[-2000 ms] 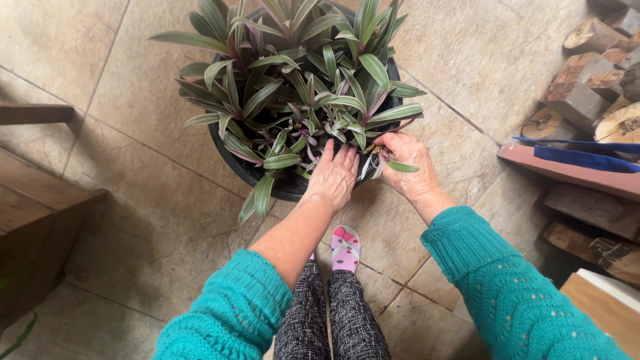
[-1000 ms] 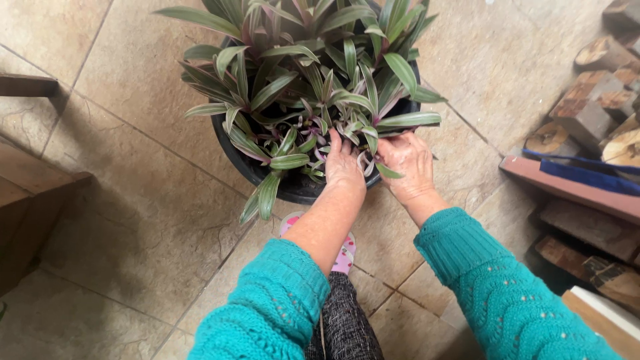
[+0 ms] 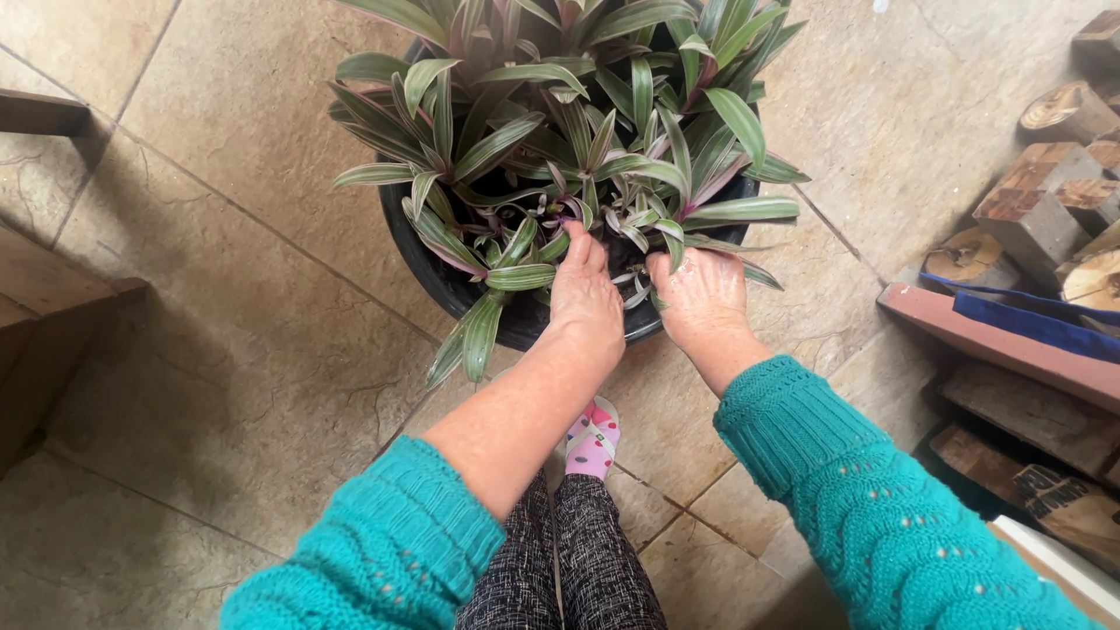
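Observation:
A leafy plant with green, white-striped and purple leaves (image 3: 521,276) fills a round black pot (image 3: 420,271) on the floor. Among the small purple stems near the pot's front, my left hand (image 3: 588,293) reaches in with its fingers held together; the leaves partly hide the fingertips, and whether they grip anything is unclear. To its right, my right hand (image 3: 707,293) is bent down at the pot's front right rim, its fingertips hidden beneath it and beside a few small pale leaves (image 3: 637,293). What it holds, if anything, cannot be made out.
Cut wood blocks and logs (image 3: 1032,214) are piled at the right, with a reddish board (image 3: 1006,337) and a blue strap (image 3: 1032,322) beside them. Wooden furniture (image 3: 61,289) stands at the left on the tiled floor (image 3: 254,289). My feet are just below the pot.
My right hand has turned palm-down and lowered to the pot's rim; the stem piece seen in it two seconds ago no longer shows. My left hand stays among the front leaves.

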